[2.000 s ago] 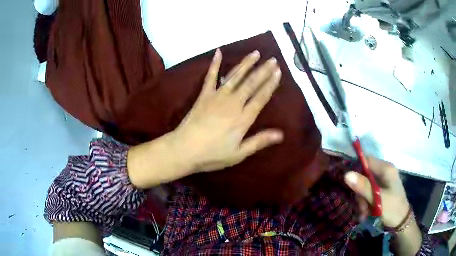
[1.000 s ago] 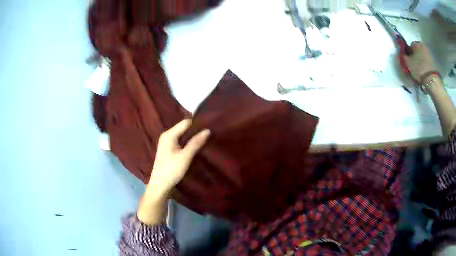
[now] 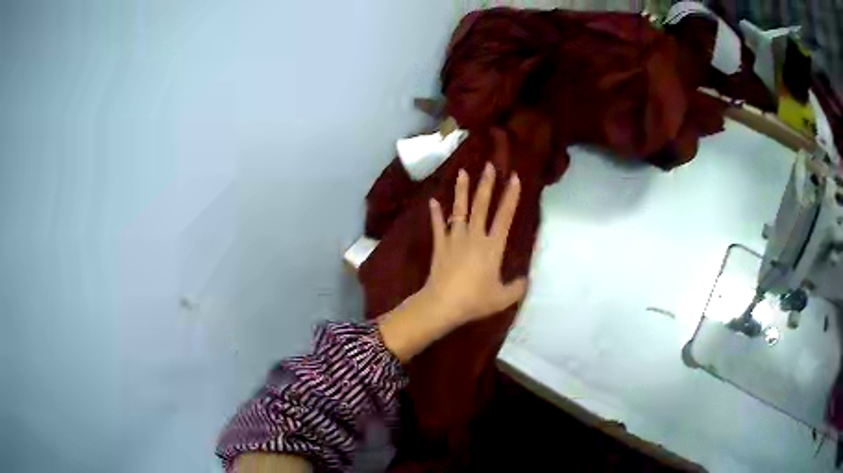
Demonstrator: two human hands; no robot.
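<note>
A large rust-brown garment piece (image 3: pixel 592 88) lies bunched along the left edge of the white machine table and hangs down towards the bottom of the picture. My left hand (image 3: pixel 471 263) rests flat on it, fingers spread, with a ring on one finger. It grips nothing. My right hand is out of the picture. The sewing machine's head (image 3: pixel 797 217) and presser foot area (image 3: pixel 760 317) are at the right, apart from the cloth.
The white table (image 3: pixel 610 305) has a front edge running down to the lower right. White pieces (image 3: pixel 430 152) stick out at the cloth's left side. A yellow item (image 3: pixel 795 115) and other clutter are at the top right. A pale blue-grey surface lies at left.
The view has swung left. My left hand has let go of the cloth's folded edge and now lies flat on the cloth. My right hand and the red-handled scissors have left the picture.
</note>
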